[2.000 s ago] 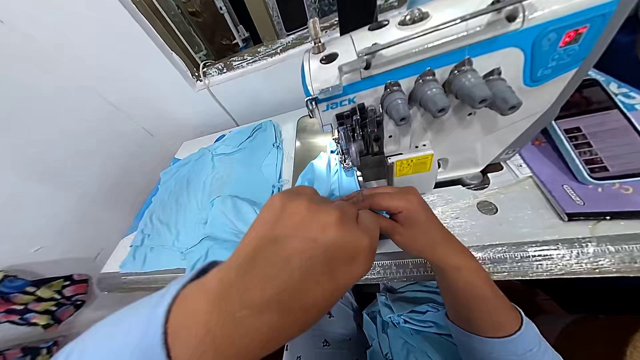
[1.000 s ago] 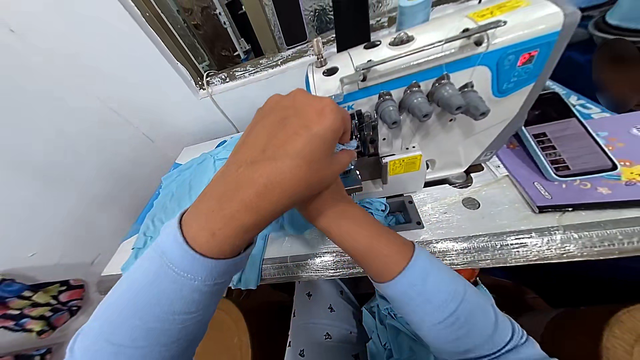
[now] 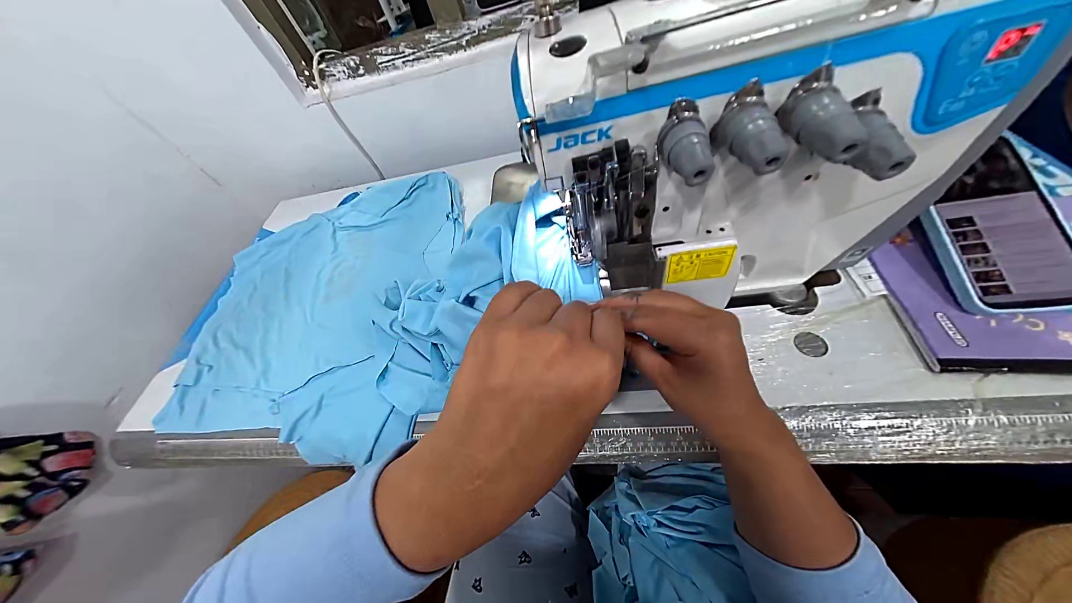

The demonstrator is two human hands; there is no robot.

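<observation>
My left hand [image 3: 536, 377] is closed on the near edge of a light blue fabric piece [image 3: 544, 243], which lies under the needle and presser foot area of a white and blue Jack overlock sewing machine [image 3: 787, 209]. My right hand [image 3: 699, 352] pinches the same edge just to the right, its fingers touching those of my left hand. The machine's lamp lights the cloth in front of the foot. Left of it, a stack of light blue cut fabric [image 3: 327, 293] lies on the table, with crumpled cloth between.
A phone [image 3: 997, 234] rests on a purple notebook [image 3: 930, 327] at the right. A measuring tape [image 3: 904, 431] runs along the table's front edge. More blue fabric [image 3: 666, 536] lies on my lap. A wall and window frame stand behind.
One second ago my hands were crossed and raised beside the presser foot; now they are side by side in front of it, on the fabric edge. The cloth lies spread at the foot again.
</observation>
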